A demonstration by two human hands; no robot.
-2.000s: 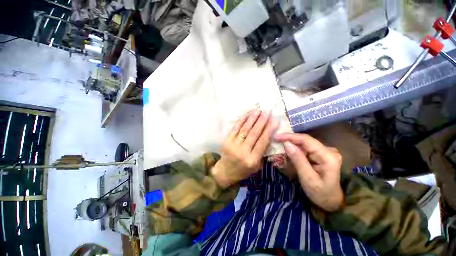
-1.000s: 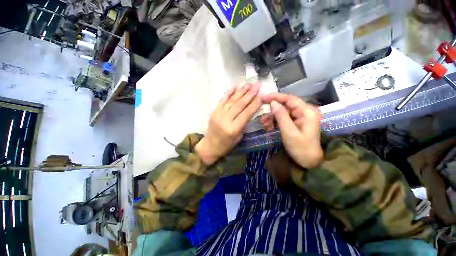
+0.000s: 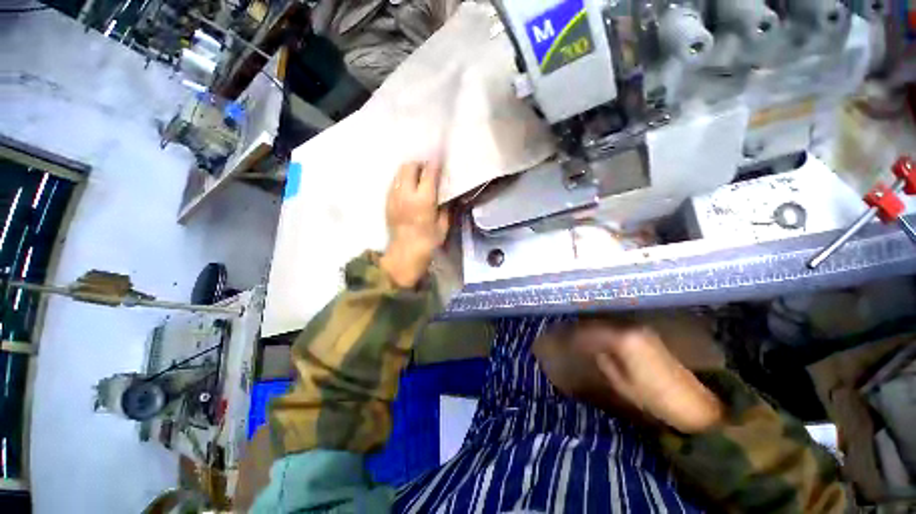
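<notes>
A pale beige fabric panel (image 3: 492, 125) lies on the white table, with its far part beside the overlock machine's head (image 3: 567, 60). Its near edge is lifted and runs from my left hand to the dark presser foot area (image 3: 578, 166). My left hand (image 3: 414, 216) is at the panel's near left corner, fingers bent over the cloth; its thumb is hidden. The shiny cloth plate (image 3: 532, 201) is uncovered to the right of this hand. My right hand (image 3: 628, 366) is blurred, below the table's front edge over the striped apron; whether it holds anything cannot be told.
A ruled measuring strip (image 3: 643, 286) runs along the table's front edge. Metal rods with red clamps (image 3: 884, 204) stand at right. A metal ring (image 3: 789, 215) lies right of the needle area. A blue crate (image 3: 417, 402) is below; grey-brown cloth (image 3: 377, 45) is heaped behind.
My hands were together on the panel's near edge. My left hand has moved left and away from me; my right has dropped toward the lap. The cloth has shifted away, uncovering the cloth plate.
</notes>
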